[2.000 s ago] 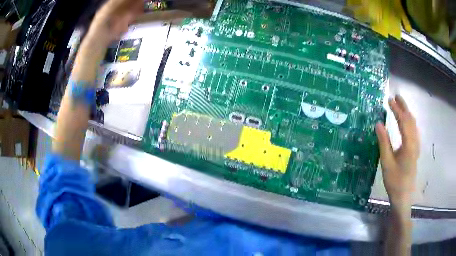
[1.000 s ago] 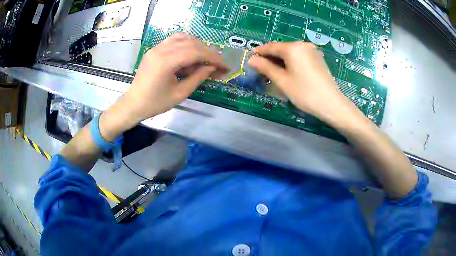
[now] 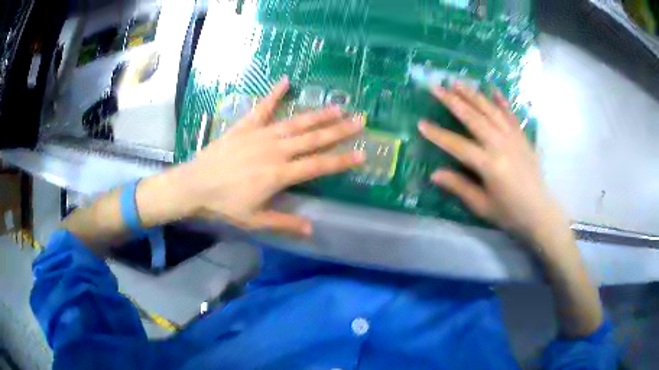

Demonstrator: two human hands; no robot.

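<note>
The large green circuit board [image 3: 390, 65] lies on the line in front of me, blurred. Two flat grey-brown metal plates lie side by side near its front edge. The right plate [image 3: 379, 159] shows a yellow insulator edge around it. The left plate [image 3: 233, 108] is mostly hidden under my left hand. My left hand [image 3: 267, 162] is spread flat over the plates, fingers apart, with a light blue wrist strap [image 3: 130, 207]. My right hand [image 3: 495, 159] is spread over the board right of the plates, fingers apart, holding nothing.
The metal rail [image 3: 405, 238] of the line runs along the board's front edge. A pale surface [image 3: 607, 137] lies right of the board. Dark and yellowish pieces [image 3: 108, 94] lie on a pale surface at left. A black crate [image 3: 162, 249] is on the floor below the rail.
My hands were pinching at the plates' meeting edge one second ago. Now both are spread open, the right one moved further right. A plate now covers the right yellow sheet that was bare two seconds ago.
</note>
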